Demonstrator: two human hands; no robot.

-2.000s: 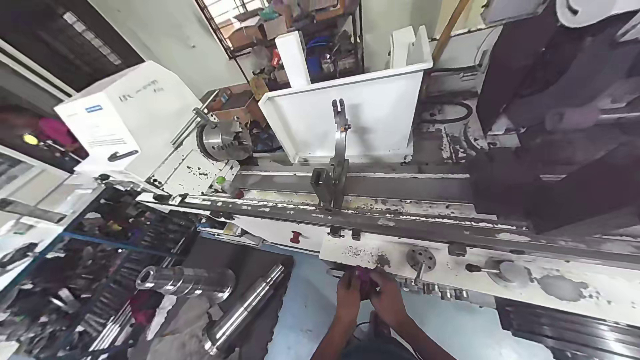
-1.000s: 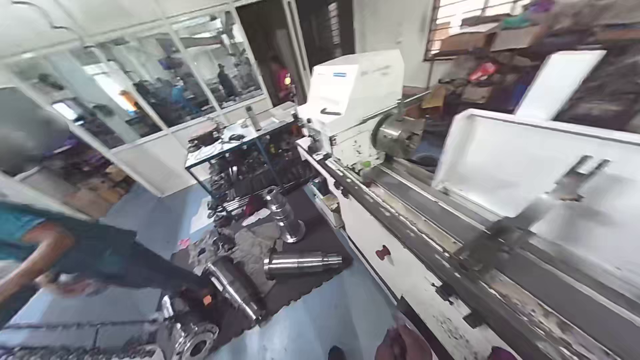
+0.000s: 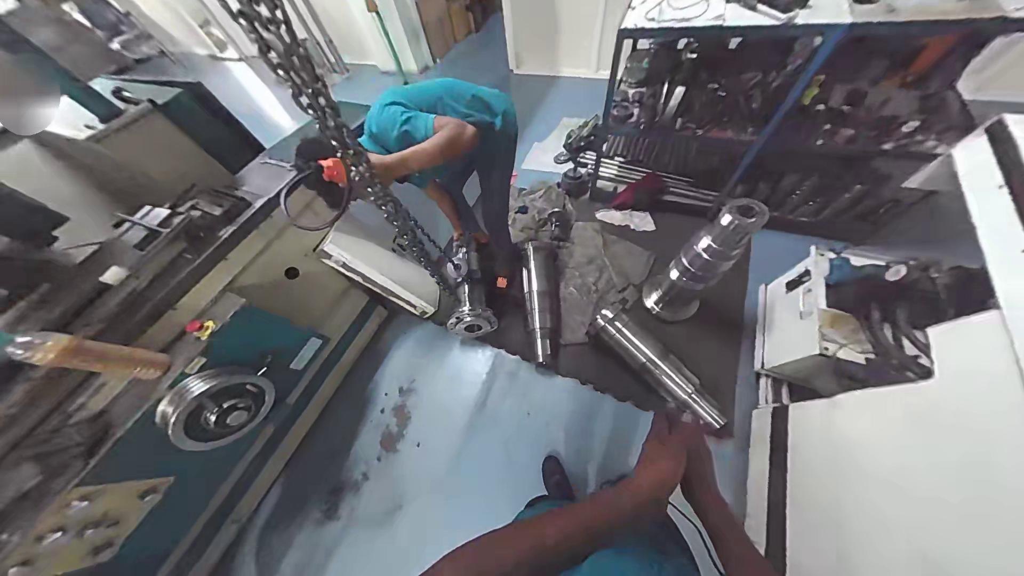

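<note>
My left hand (image 3: 661, 450) and my right hand (image 3: 694, 442) are close together in front of my body. They appear just below the narrow end of a stepped metal shaft (image 3: 656, 364) that lies on a dark mat; whether they touch it cannot be told. My fingers are blurred and partly hidden, so anything between them does not show. Left of that shaft lies another turned shaft (image 3: 541, 300), and a ringed metal cylinder (image 3: 696, 268) is behind to the right. Grey cloth (image 3: 600, 272) lies among them.
A bending co-worker (image 3: 440, 128) reaches to a flanged metal part (image 3: 470, 308) beside a hanging chain (image 3: 336, 136). A green machine with a handwheel (image 3: 216, 410) stands left. A shelf rack (image 3: 720, 24) is at the back; a white machine housing (image 3: 904, 456) is right.
The view has swung far left, from the lathe to the shafts on the floor. The co-worker, upright at the left edge one second ago, is now bent over. My hands have left the lathe front.
</note>
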